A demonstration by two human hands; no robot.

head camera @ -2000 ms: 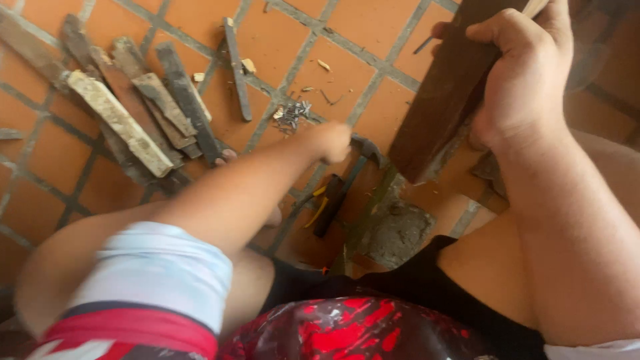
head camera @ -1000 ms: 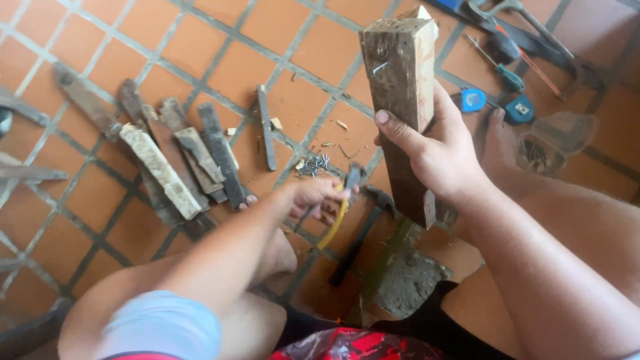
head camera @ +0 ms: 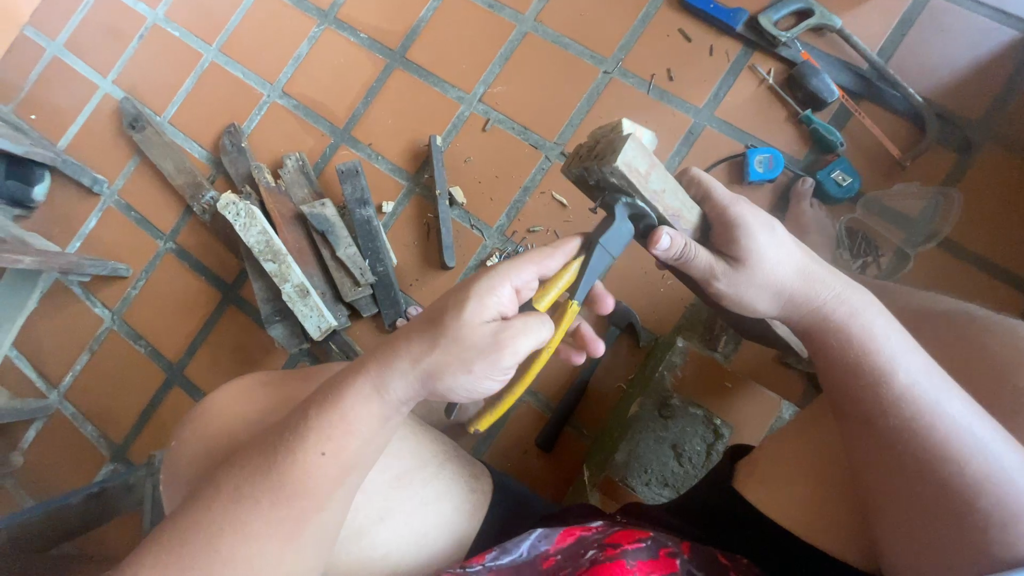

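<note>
In my left hand [head camera: 512, 320] are yellow-handled end-cutting pincers [head camera: 606, 244], their jaws against the side of a wooden block [head camera: 640, 180] beside what looks like a nail. My right hand [head camera: 744, 248] grips that block, which is tilted with its rough end up and away from me. A claw hammer [head camera: 588, 376] lies on the tiles below the pincers. Just behind my left hand is a small pile of nails [head camera: 500, 254], partly hidden by it.
Old wood strips [head camera: 276, 264] lie at the left, and a thin strip [head camera: 442, 200] stands apart. At the upper right are a hacksaw [head camera: 880, 64], a screwdriver [head camera: 820, 132], a tape measure [head camera: 838, 178] and a plastic container of nails [head camera: 868, 244]. A concrete block [head camera: 668, 448] sits between my legs.
My left hand has picked up the pincers from the floor and brought them to the block. The block, upright a second ago, is now tilted toward the pincers.
</note>
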